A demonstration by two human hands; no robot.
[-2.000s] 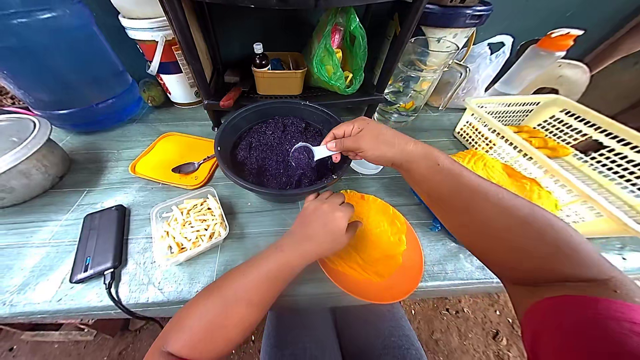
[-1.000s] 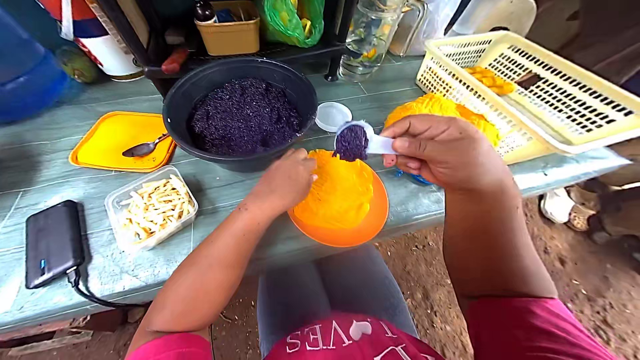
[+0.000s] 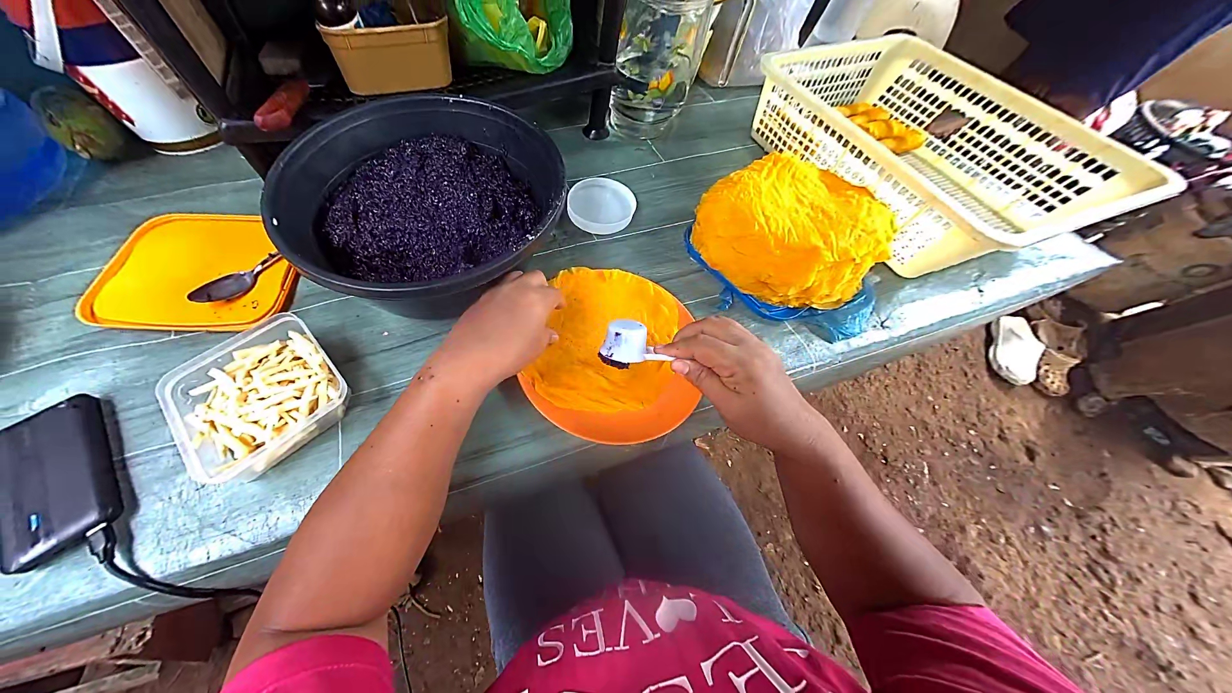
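My right hand (image 3: 733, 375) grips the handle of a white plastic measuring scoop (image 3: 628, 341), tipped mouth down over a flattened sheet of yellow dough (image 3: 577, 361), with dark purple filling showing under its rim. The dough lies on an orange plate (image 3: 616, 428). At the plate's left edge is my left hand (image 3: 510, 327), its fingers by the dough; whether they pinch it I cannot tell. Behind it stands a black basin (image 3: 289, 207) of grated purple filling (image 3: 433, 207). A mound of yellow dough (image 3: 789, 231) rests on blue plastic at the right.
A clear tub of pale strips (image 3: 265, 399), a yellow lid (image 3: 144, 279) with a metal spoon (image 3: 231, 285) and a black power bank (image 3: 58, 481) are at the left. A round clear lid (image 3: 602, 205) lies beside the basin. A cream plastic basket (image 3: 1039, 221) stands at the right rear.
My right hand has brought the scoop from the basin to over the dough on the plate and turned it mouth down. My left hand stays by the plate. The view has shifted.
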